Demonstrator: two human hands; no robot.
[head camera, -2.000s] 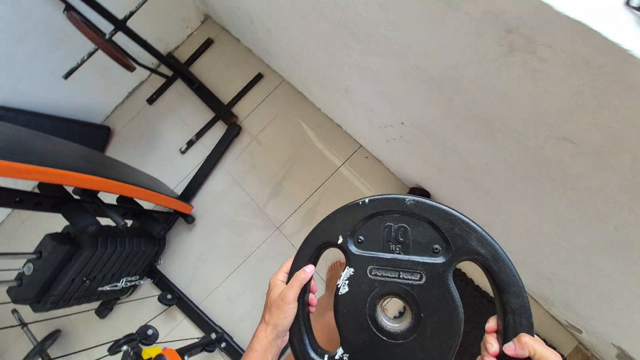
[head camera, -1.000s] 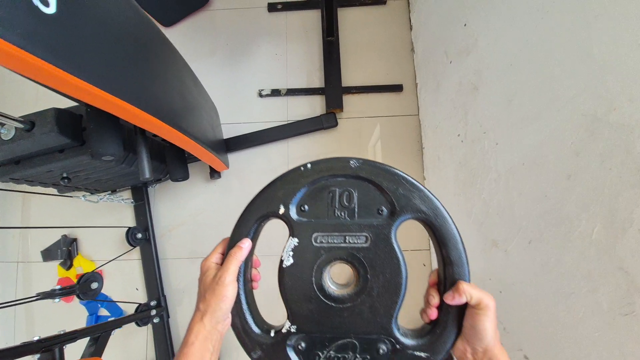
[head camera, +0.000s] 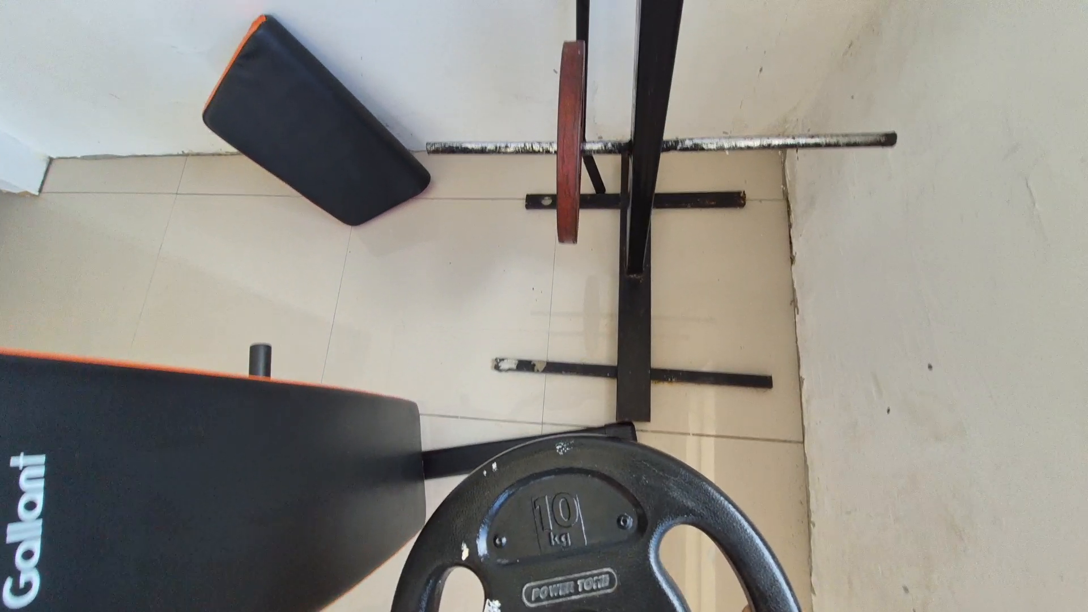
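Observation:
A black 10 kg weight plate (head camera: 578, 527) with grip cutouts fills the bottom middle of the head view, its lower part cut off by the frame edge. Only a sliver of skin, seemingly my right hand (head camera: 747, 608), shows at the right cutout; whether its fingers are closed cannot be made out. My left hand is out of view. Beyond the plate stands a black metal weight rack (head camera: 634, 340) with a horizontal peg bar (head camera: 765, 142). A reddish-brown weight plate (head camera: 570, 144), seen edge-on, hangs on the bar's left side.
A black padded bench (head camera: 212, 476) with orange edging lies at the lower left. A black pad (head camera: 314, 127) leans near the back wall. The right wall (head camera: 943, 340) runs beside the rack. Low crossbars (head camera: 714, 377) of the rack's base rest on the tiled floor (head camera: 442, 306).
The view has swung to the rack, whose bar and reddish-brown plate now show. The black plate sits lower in view, and my left hand has left the frame.

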